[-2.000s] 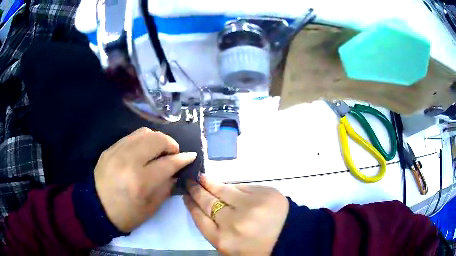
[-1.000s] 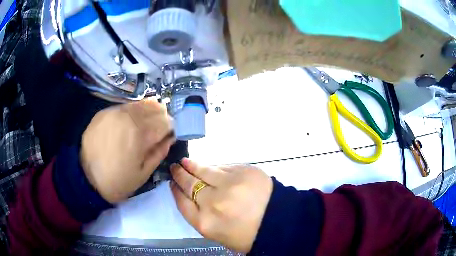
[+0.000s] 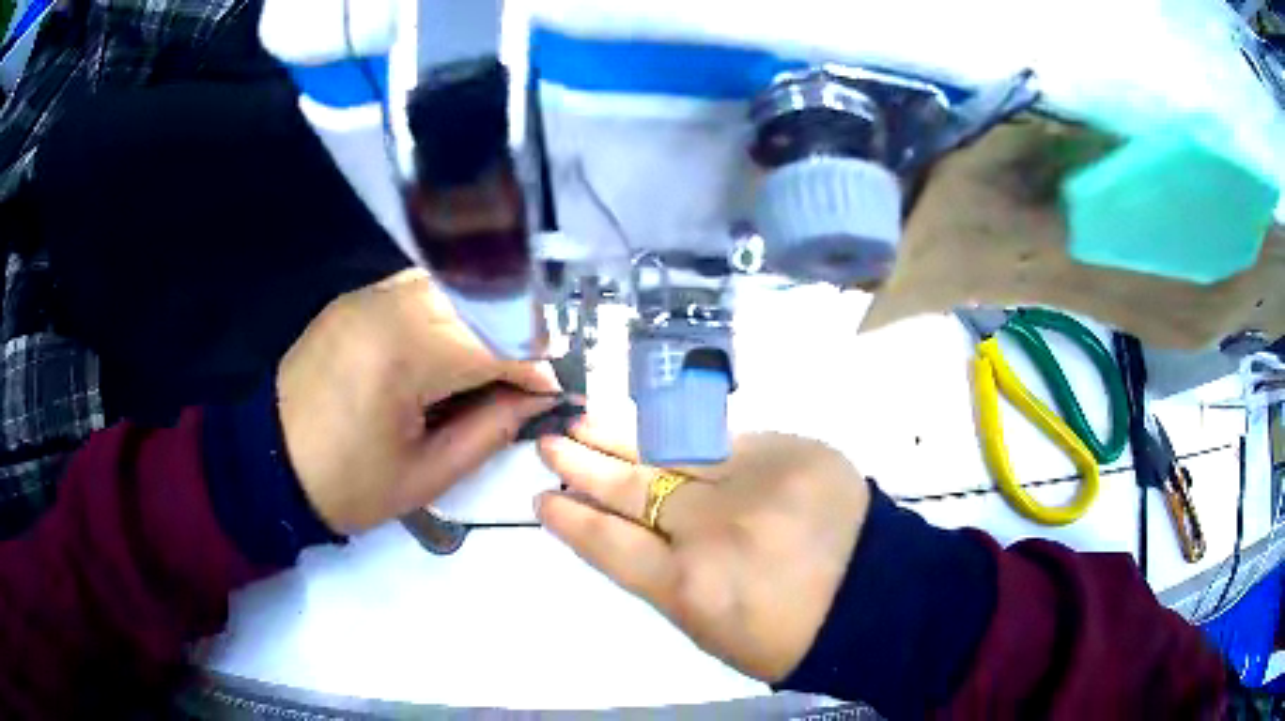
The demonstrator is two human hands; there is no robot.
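The black fabric panel [image 3: 183, 211] lies left of the sewing machine head [image 3: 634, 155], and a small dark end of it shows between my fingertips just in front of the needle area. My left hand [image 3: 402, 409] pinches this fabric end between thumb and fingers. My right hand [image 3: 719, 549] is palm up with fingers spread, its fingertips touching the fabric's edge; it wears a gold ring. The presser foot [image 3: 571, 331] is partly hidden behind the head's shiny guard. The grey knob-like attachment [image 3: 684, 409] is right of the foot, over my right fingers.
Plaid fabric [image 3: 42, 352] is heaped at the far left. Shears [image 3: 1036, 437] with yellow and green handles and small snips [image 3: 1177, 493] lie at right. Cardboard [image 3: 986, 211] with a mint-green pad [image 3: 1170, 209] is above them. A measuring tape [image 3: 465, 707] runs along the front edge.
The view has shifted, so the machine appears further right. My right hand has turned palm up and its fingers have opened. Less black fabric shows between the hands.
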